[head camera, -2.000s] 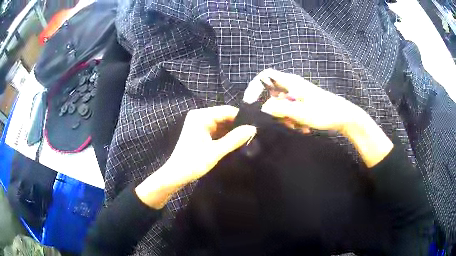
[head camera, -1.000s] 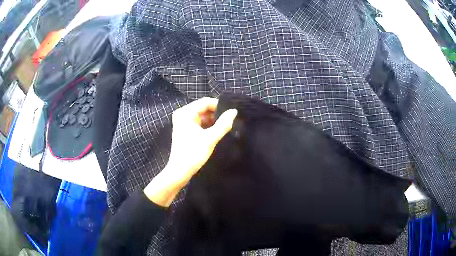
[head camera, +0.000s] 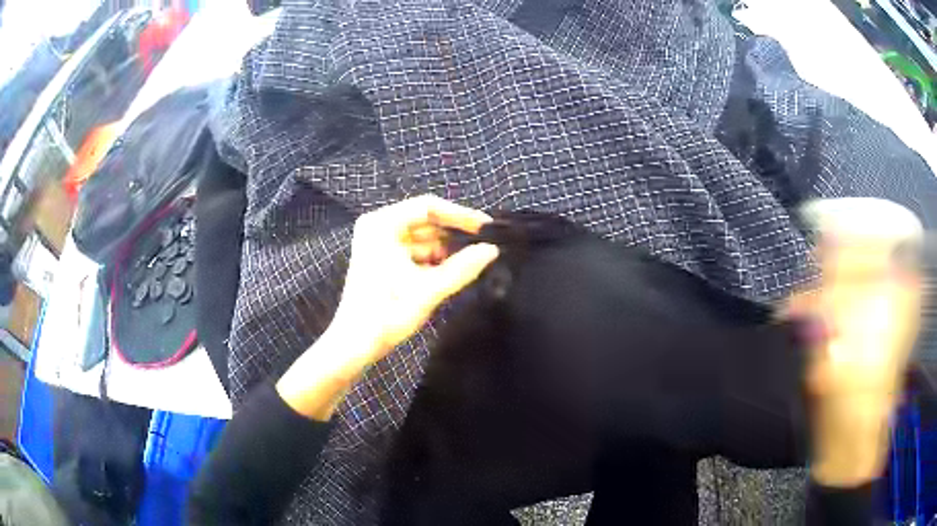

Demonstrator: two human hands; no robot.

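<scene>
The checked jacket (head camera: 575,134) covers most of the view, with its plain black lining (head camera: 658,339) turned up over the lap. My left hand (head camera: 411,277) pinches the front edge between thumb and fingers. A round dark button (head camera: 498,283) shows on the black side just right of my left thumb. My right hand (head camera: 858,329) is blurred at the far right, beside the lining's right end. A small pinkish patch shows at its fingers, but what it holds cannot be told. No needle or thread can be made out.
Loose black buttons (head camera: 170,277) lie in a red-rimmed black holder (head camera: 154,362) at the left. A flat dark rectangle (head camera: 92,313) lies beside it on the white tabletop (head camera: 164,396). Blue crates (head camera: 180,447) stand below. Speckled floor (head camera: 750,493) shows at the bottom right.
My right hand was at the front edge, left the view, and is now back at the far right. My left hand keeps its pinch. The black lining lies spread further right than at first.
</scene>
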